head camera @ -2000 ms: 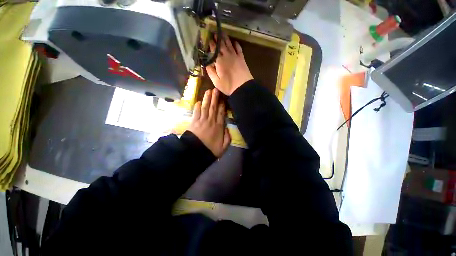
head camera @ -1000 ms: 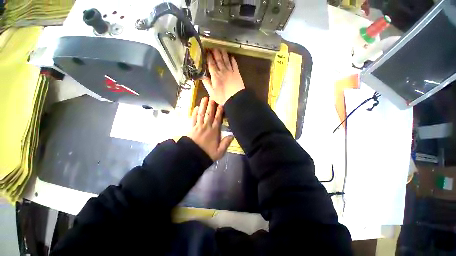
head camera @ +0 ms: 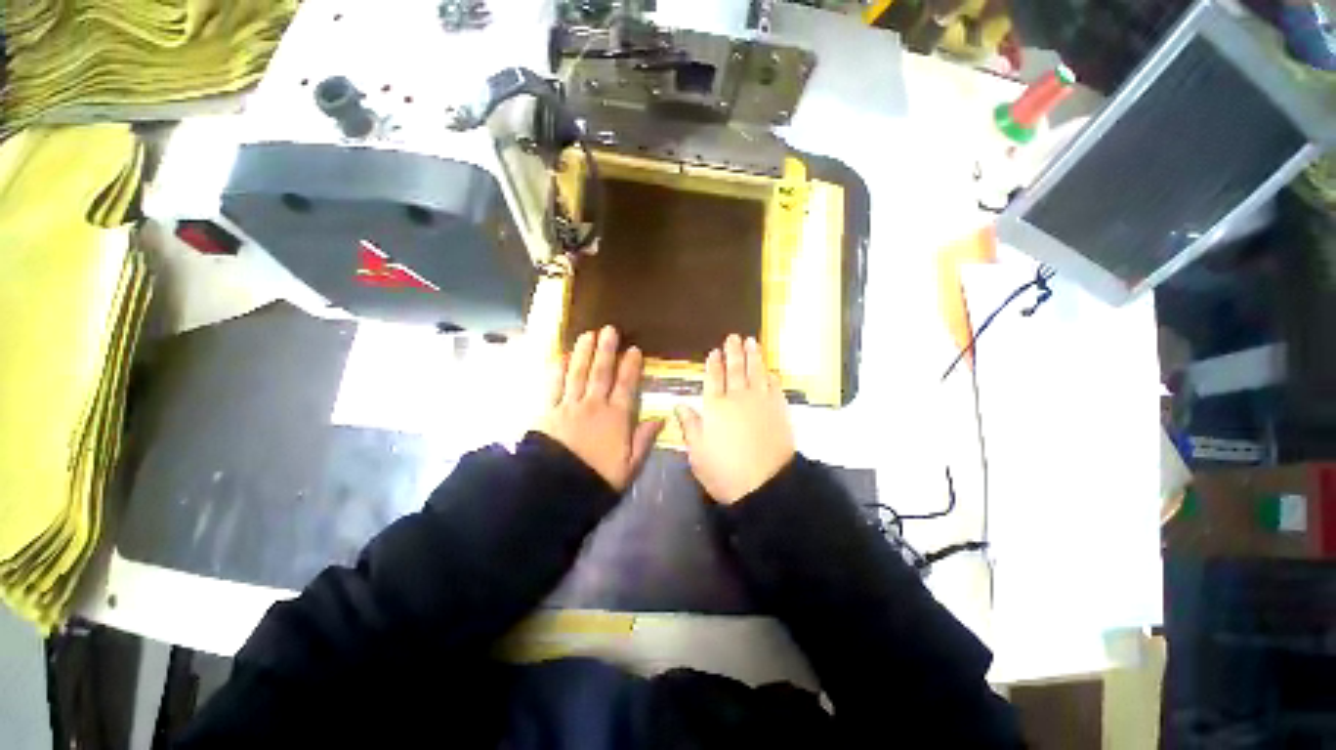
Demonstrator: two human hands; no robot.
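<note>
A dark brown piece [head camera: 671, 271] lies flat inside the yellow-edged clamp frame [head camera: 787, 279]. My left hand [head camera: 598, 410] lies flat, palm down, on the near left edge of the frame, with its fingertips at the brown piece's edge. My right hand [head camera: 739, 421] lies flat on the near right edge, beside my left hand, thumbs pointing towards each other. Both hands are bare and grip nothing. The sewing machine head [head camera: 378, 235] with a red mark stands just left of the frame. The needle area is too small and blurred to tell.
A stack of yellow panels [head camera: 66, 352] lies at the left, with a wavier pile [head camera: 139, 52] behind. The metal feed bracket [head camera: 681, 88] is behind the frame. At right are a control screen [head camera: 1172, 147], a thread spool [head camera: 1036, 106], black cables [head camera: 916, 535] and white paper [head camera: 1070, 484].
My right hand has moved back from inside the frame to its near edge, uncovering the brown piece. My left hand has shifted only slightly. The camera view has shifted.
</note>
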